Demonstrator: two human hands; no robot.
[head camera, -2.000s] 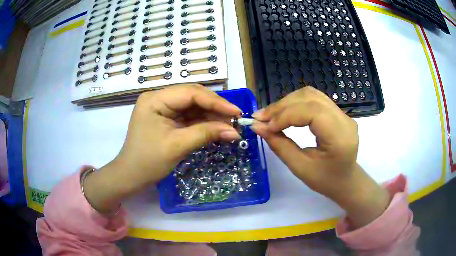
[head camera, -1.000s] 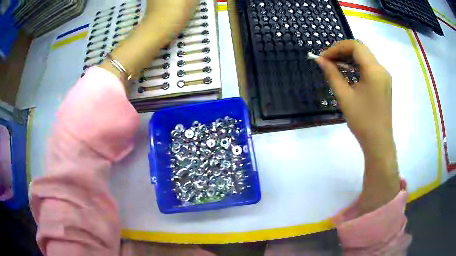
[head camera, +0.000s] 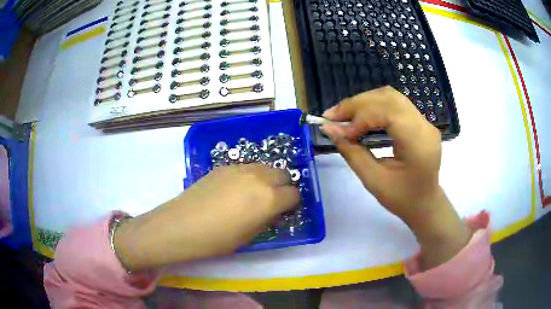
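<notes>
The blue parts bin (head camera: 318, 211) holds many small shiny metal rings (head camera: 234, 153). My left hand (head camera: 241, 196) reaches down into the bin; its fingertips are among the rings, and whether they pinch one is hidden. My right hand (head camera: 386, 142) pinches a thin white pin (head camera: 315, 119) with a dark tip, pointing left over the bin's back right corner. The cream slotted board (head camera: 187, 107) lies behind the bin, with dark rings at its slot ends.
A black pocket tray (head camera: 338, 72), partly filled with silver pieces, lies at the back right. Another black tray (head camera: 504, 15) is at the far right. A board stack (head camera: 54, 9) stands back left. Yellow tape (head camera: 290, 283) marks the table's front edge.
My left hand has come back from over the slotted board and down into the bin. My right hand has moved left and down from the black tray to the bin's corner, still holding the pin.
</notes>
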